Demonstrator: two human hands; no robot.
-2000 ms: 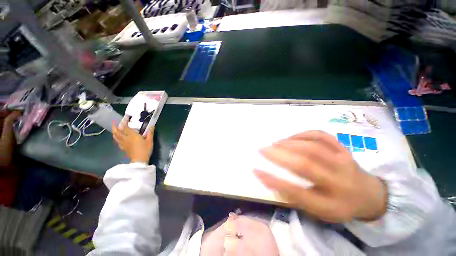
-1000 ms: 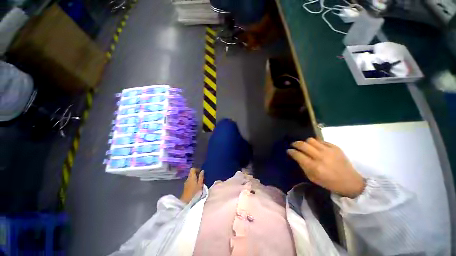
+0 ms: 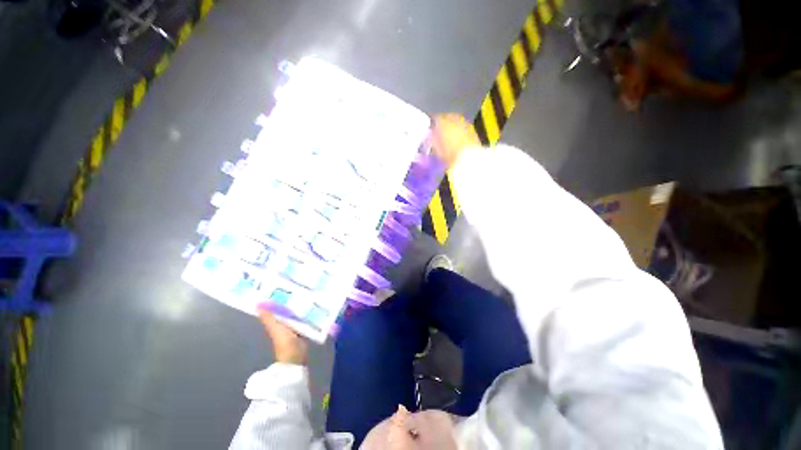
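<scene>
A white watch tray [image 3: 327, 163] with rows of smartwatches lies tilted in front of me at the left centre, its upper part washed out by glare. Purple straps [image 3: 386, 235] hang over its right edge and small blue-purple ends stick out on its left edge. My left hand [image 3: 285, 337] holds the tray's near edge, fingers partly hidden. My right hand [image 3: 455, 139] holds its far right corner, small and slightly blurred. I cannot tell how many trays are stacked under it.
Yellow-black tape [image 3: 502, 95] runs over the grey floor [image 3: 132, 237]. A blue plastic frame [image 3: 33, 250] is at the left edge. An open brown carton [image 3: 637, 220] stands at the right. Part of a person with orange-brown clothing [image 3: 676, 83] is at the upper right.
The view has turned left and down, away from the bench and white mat. Both hands have moved onto the watch tray, my right hand coming over from beside the mat.
</scene>
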